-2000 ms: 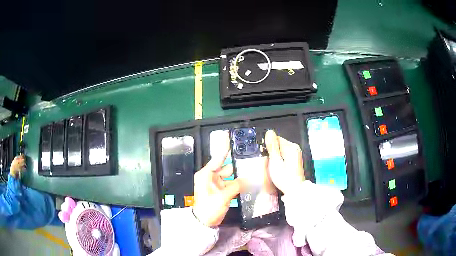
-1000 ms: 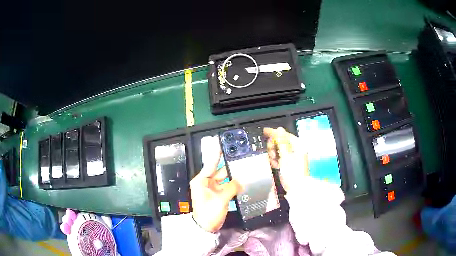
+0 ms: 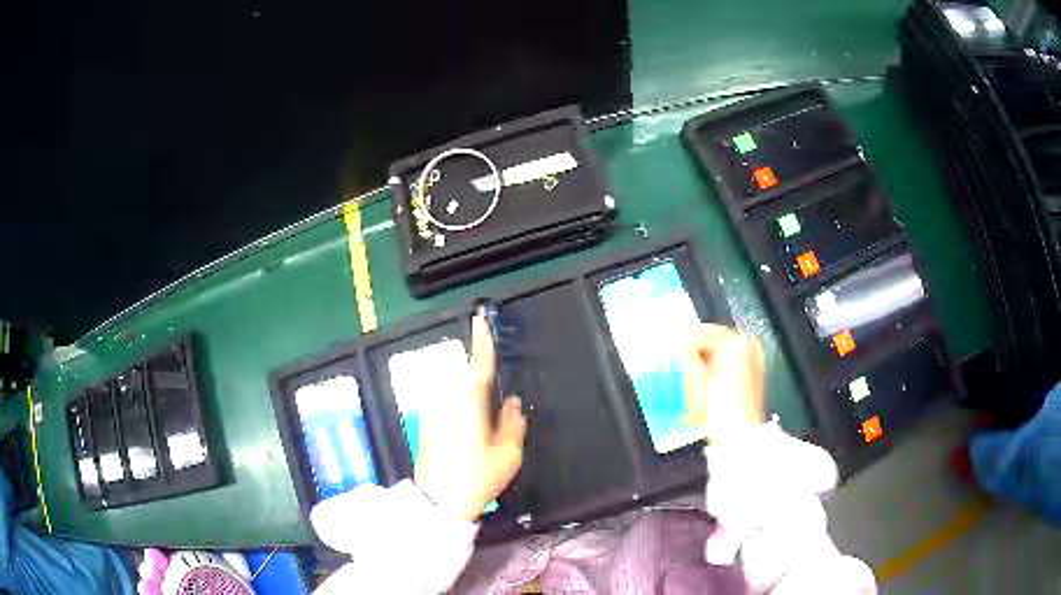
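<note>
The black four-pocket tray (image 3: 567, 511) lies in front of me. My left hand (image 3: 468, 436) is over its middle, around a dark smartphone (image 3: 498, 337) that is tilted nearly edge-on; its blue camera end shows past my fingers and its screen is hidden. The pocket right of it is bare. My right hand (image 3: 731, 378) is over the lower right side of a phone with a white and cyan screen (image 3: 646, 331). Its fingers are bent and blurred, and contact is unclear. A phone with a white screen (image 3: 425, 378) and one with a blue screen (image 3: 334, 436) lie at left.
Stacked trays (image 3: 512, 238) beyond hold a white ring (image 3: 460, 188) and small bits. A right tray (image 3: 782, 291) holds phones with green and red squares. A left tray (image 3: 209, 413) holds dark phones. A pink fan (image 3: 198, 575) and blue sleeves (image 3: 1018, 465) show at the edges.
The held phone has turned from back-up to nearly edge-on in my left hand. My right hand has left its camera end and moved right. The leftmost screen turned blue. The view has shifted.
</note>
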